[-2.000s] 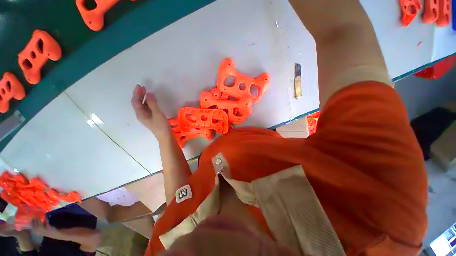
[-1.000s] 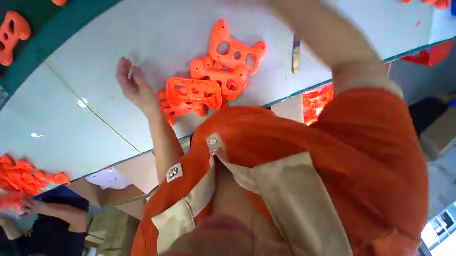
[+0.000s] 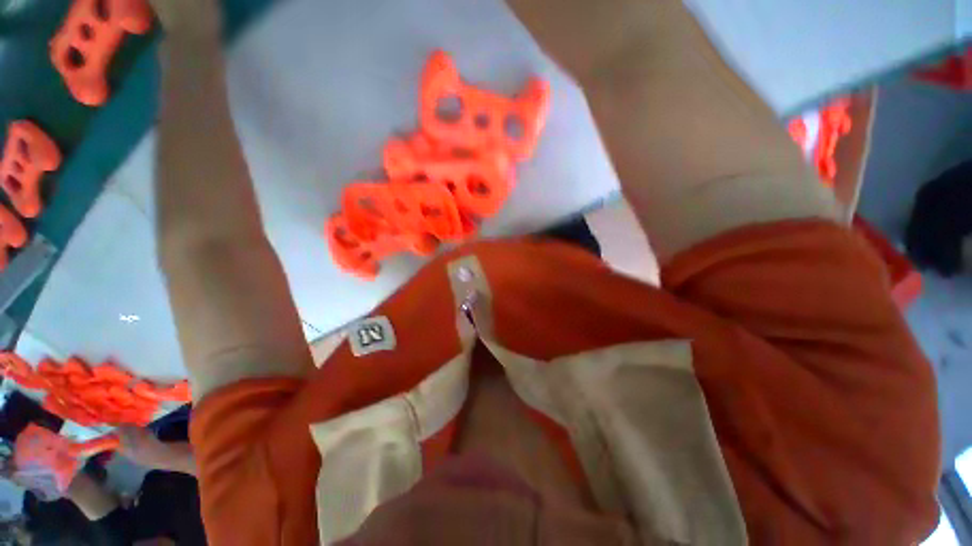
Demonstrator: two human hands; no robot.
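Observation:
A small heap of orange controller shells [image 3: 458, 176] lies on the white bench [image 3: 298, 96] in front of my torso. They overlap in a slanting row, and the topmost shell [image 3: 485, 117] shows its two grips and round holes. My left forearm reaches up past the left of the heap to the picture's top edge near the belt; the hand is cut off there. My right arm reaches up to the right of the heap and leaves at the top edge, so that hand is out of the picture too. What either hand holds is hidden.
A dark green belt [image 3: 128, 80] with spaced orange shells [image 3: 96, 45] runs along the upper left. A grey metal bracket [image 3: 23, 269] is at the left edge. At lower left, another person's hands hold orange pieces beside a pile [image 3: 96, 389]. Orange pieces [image 3: 826, 139] show below the bench at right.
My left hand, earlier over the bench left of the heap, has reached up and out of view. My right arm has shifted left. The blade-like tool on the bench is no longer visible.

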